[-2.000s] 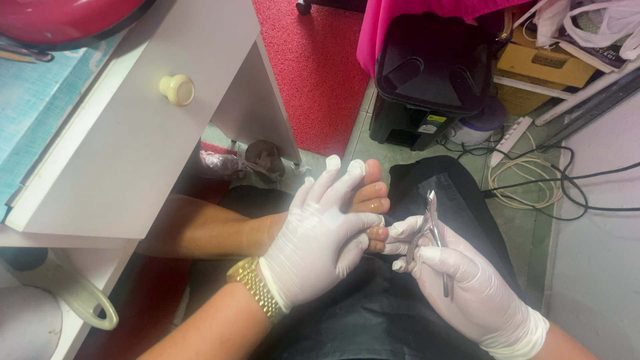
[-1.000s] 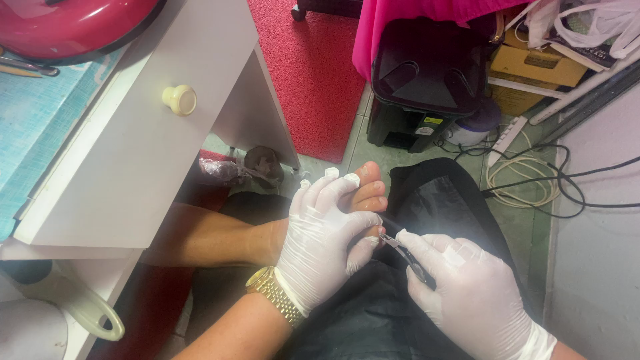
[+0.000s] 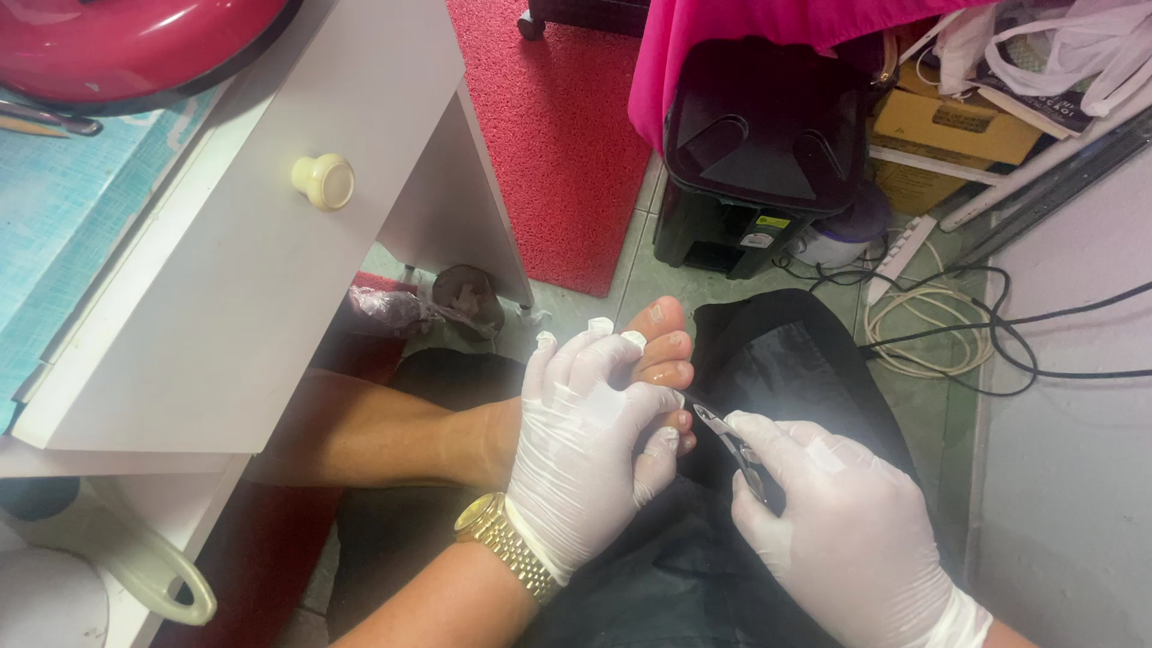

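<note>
My left hand [image 3: 589, 441], in a white glove with a gold-coloured watch [image 3: 508, 544] at the wrist, lies over another person's bare foot [image 3: 664, 346] and grips it near the smaller toes. The toes point right, and the leg [image 3: 396, 436] comes in from the left under the drawer. My right hand [image 3: 832, 513], also gloved, holds metal cuticle nippers [image 3: 733, 450]. Their tips are close beside the smaller toes; whether they touch is unclear. The foot rests above dark cloth on my lap, and part of it is hidden under my left hand.
A white drawer [image 3: 225, 243] with a round knob [image 3: 324, 183] stands at the left, below a red appliance [image 3: 135, 45]. A black bin [image 3: 765, 135] stands beyond the foot. Cables [image 3: 954, 333] and a power strip [image 3: 900, 259] lie on the tiled floor at the right. A handled object [image 3: 153, 558] sits at lower left.
Two seconds ago the nippers were raised upright in my right hand; now they are tilted with their tips beside the smaller toes. My left hand stays on the foot.
</note>
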